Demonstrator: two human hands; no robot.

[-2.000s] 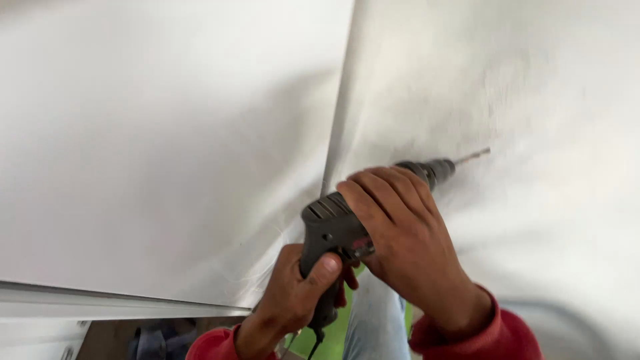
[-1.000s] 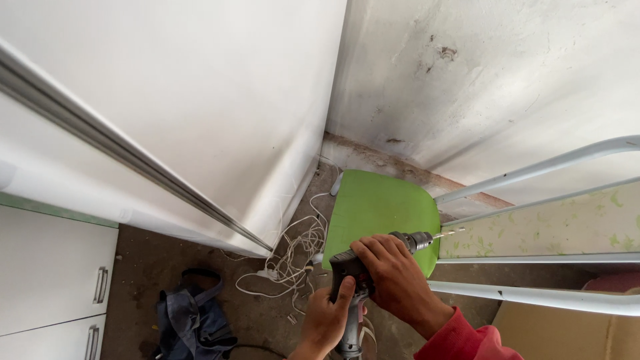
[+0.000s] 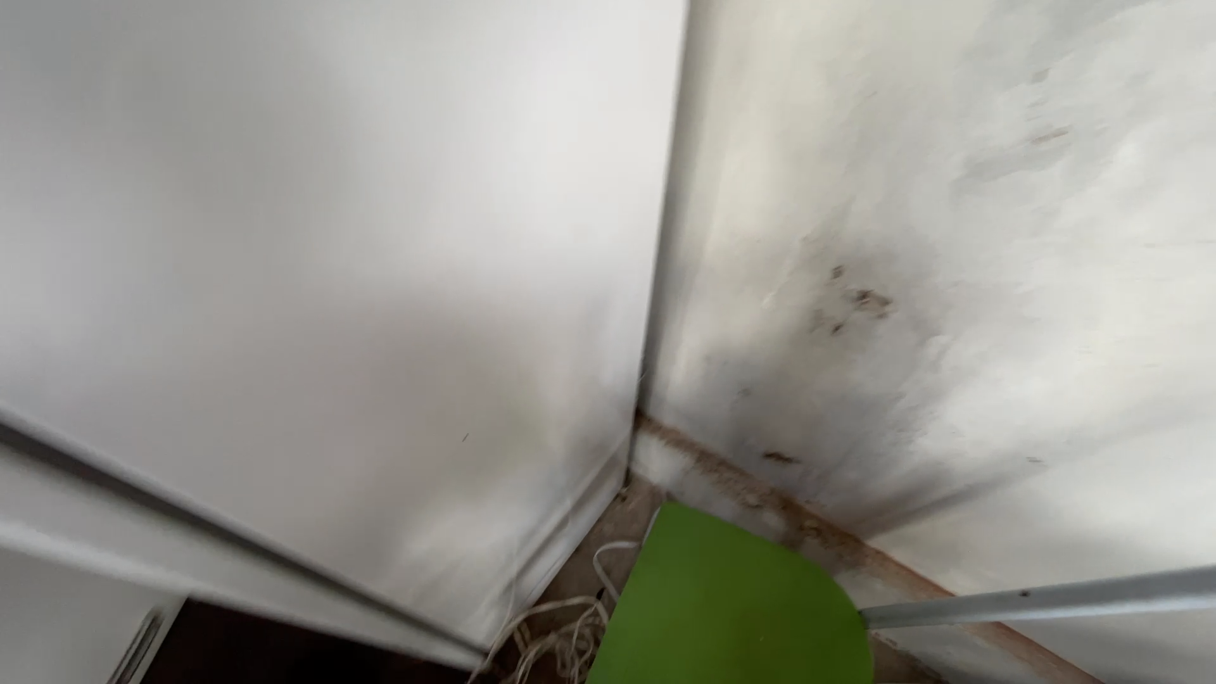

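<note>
Neither my left hand nor my right hand shows in the head view, and no drill is visible in it. At the bottom, right of the middle, is the green seat (image 3: 736,608) of a chair, cut off by the frame's lower edge. A pale metal tube (image 3: 1045,598) runs from the seat's right side to the right edge. A tangle of white cable (image 3: 560,636) lies on the floor just left of the seat.
A large white panel (image 3: 332,237) fills the left side. It meets a stained, chipped white wall (image 3: 997,332) at a corner above the seat. A white cabinet front with a metal handle (image 3: 138,648) stands at the lower left.
Both hands and the power drill they held, seen over the green seat one second ago, are out of view. The view has shifted toward the corner and wall.
</note>
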